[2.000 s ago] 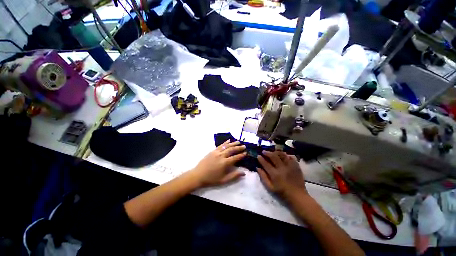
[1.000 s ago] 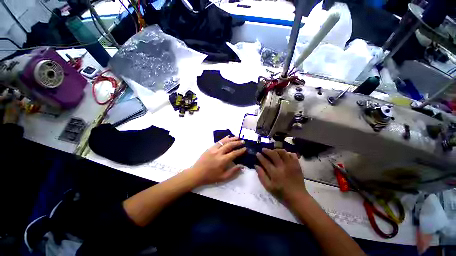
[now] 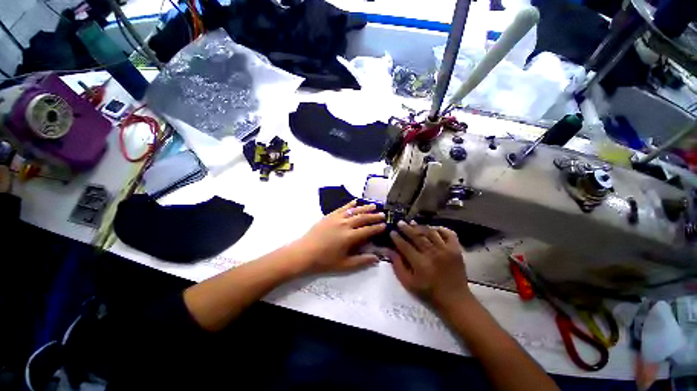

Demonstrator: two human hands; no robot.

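A black fabric piece (image 3: 334,200) lies under the needle end of the off-white sewing machine (image 3: 520,179). My left hand (image 3: 345,238) presses flat on its left part and my right hand (image 3: 429,258) presses on it just right of that, fingertips close together at the presser foot. A small yellowish mark, perhaps a label, shows between my fingertips. The needle and most of the piece are hidden. A heap of black and yellow labels (image 3: 270,158) lies mid-table. One curved black piece (image 3: 183,227) lies at left, another with a pale mark (image 3: 340,134) lies behind.
Red-handled shears (image 3: 578,341) lie right of the machine bed, with a small red item (image 3: 521,277) beside them. A crinkled plastic bag (image 3: 218,90) is behind the labels. A grey-blue flat rectangle (image 3: 174,174), a red cord (image 3: 139,137) and a purple machine (image 3: 63,122) are at left.
The view has shifted slightly. My hands have moved a little on the black piece toward the needle, and the small yellowish mark now shows between my fingertips.
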